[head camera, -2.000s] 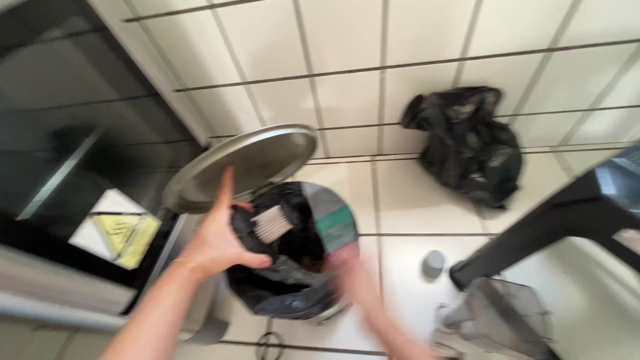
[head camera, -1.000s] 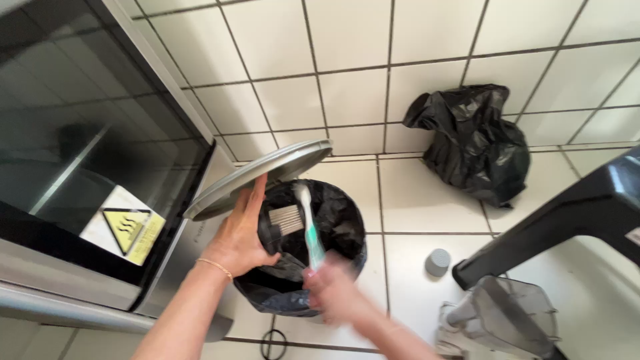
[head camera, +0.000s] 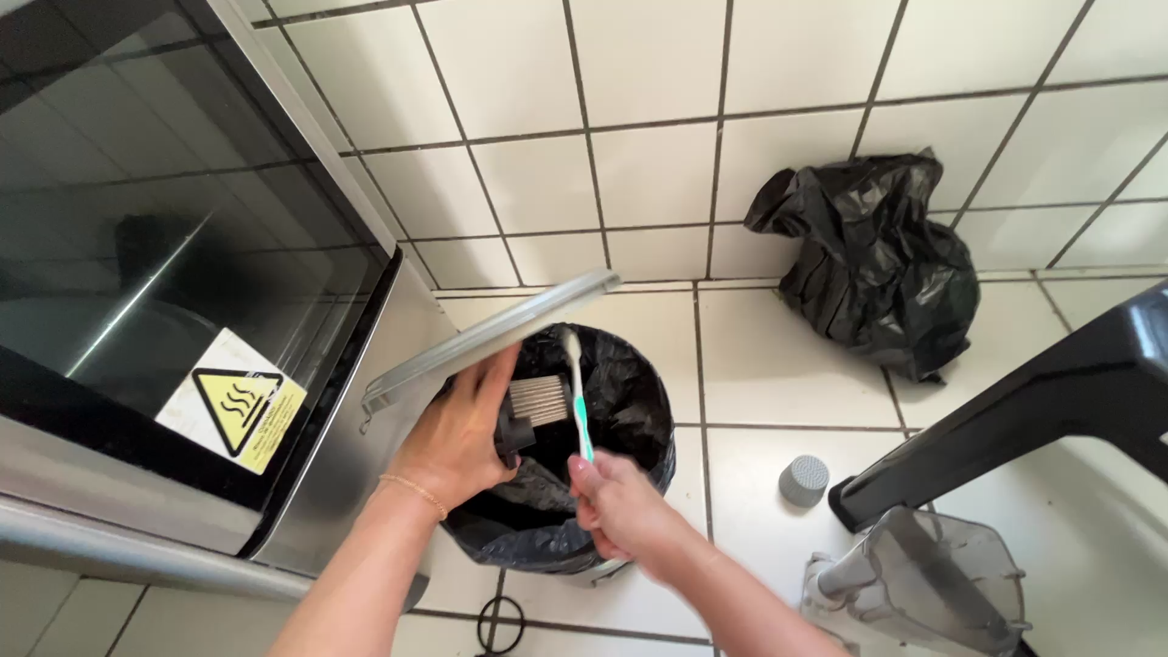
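Observation:
My left hand (head camera: 456, 438) grips the dark plastic end of a pleated filter (head camera: 538, 401) over the open bin, its fingers close against the underside of the raised lid (head camera: 493, 336). In my right hand (head camera: 620, 511) is a toothbrush (head camera: 581, 411) with a white and green handle, its bristle head up near the bin's back rim. The brush lies along the right side of the pleats; whether it touches them I cannot tell. Beneath both hands stands the round bin, lined with a black plastic bag (head camera: 639, 392). The bin's inside is mostly dark.
An oven with a dark glass door (head camera: 182, 228) and a heat warning sticker (head camera: 233, 401) stands left. A black bag (head camera: 876, 265) rests against the tiled wall. On the floor at right are a grey cap (head camera: 804, 481), a clear plastic container (head camera: 922, 584) and a black stool leg (head camera: 985, 420).
Two seconds ago my right hand was a blur at the bin's right side; it now shows clearly with the toothbrush beside the filter. My left hand still holds the filter under the lid.

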